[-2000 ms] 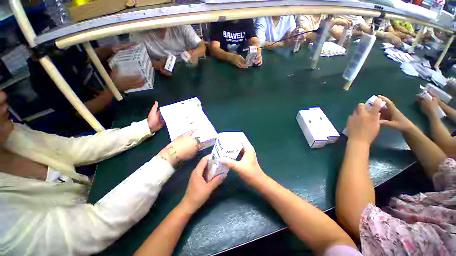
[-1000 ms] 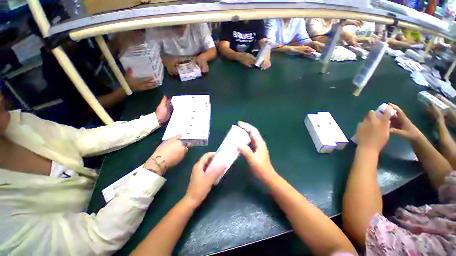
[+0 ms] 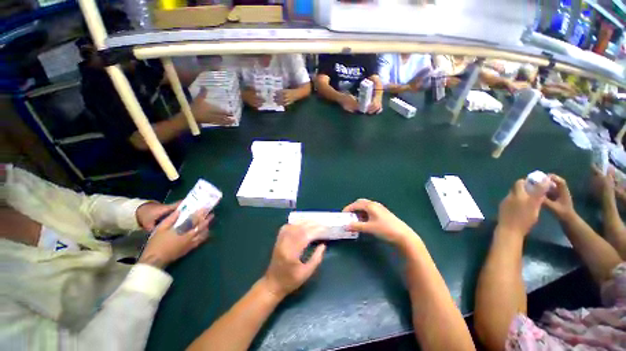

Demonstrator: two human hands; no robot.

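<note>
A slim white folding carton (image 3: 322,223) lies crosswise in front of me, low over or on the dark green table. My left hand (image 3: 294,257) is on its left end, with the palm over the top and the thumb at the near side. My right hand (image 3: 377,221) holds its right end with the fingers on the end flap. Whether the carton touches the table cannot be told. A row of cartons (image 3: 273,175) lies side by side just beyond it, to the left, untouched.
Two joined cartons (image 3: 454,202) lie at the right, near a neighbour's hands (image 3: 532,199). A person in a cream shirt at left holds another carton (image 3: 197,203). A shelf on tubes (image 3: 274,48) crosses above. A pale hanging tube (image 3: 516,116) slants at right. Seated people line the far side.
My carton has turned from slanted to crosswise, and my right hand has moved to its right end. The left neighbour has let go of the row and holds a single carton.
</note>
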